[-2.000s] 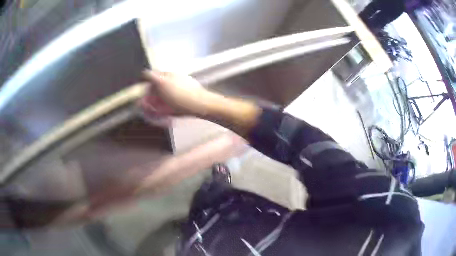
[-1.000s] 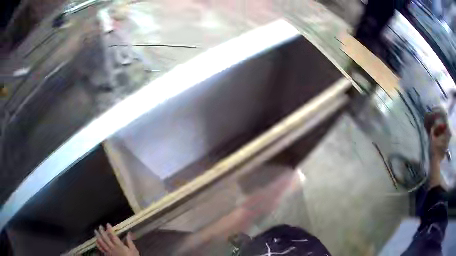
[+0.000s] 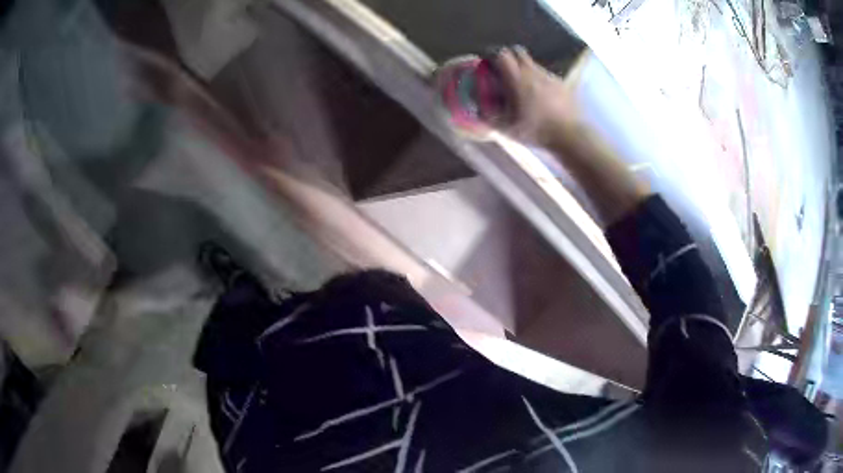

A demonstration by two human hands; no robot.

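My right hand (image 3: 534, 97) is around a round red and dark air sander (image 3: 477, 92) with a pale rim. The sander is at the long pale front rail (image 3: 545, 217) of the cabinet carcass; blur hides whether it touches. The rail runs diagonally from top left to lower right. The carcass's brown-grey inside (image 3: 564, 300) shows below the rail, with a pale divider panel (image 3: 430, 226). My left hand is not in view.
A pinkish panel edge (image 3: 323, 208) runs diagonally near my dark clothed body. Grey floor (image 3: 83, 406) with dark items is at lower left. A bright floor area with cables and thin pieces lies at upper right. The left side is blurred.
The view has swung round, so the rail slopes the other way. My right hand, with the sander, has come from the far right to the rail. My left hand has left the view.
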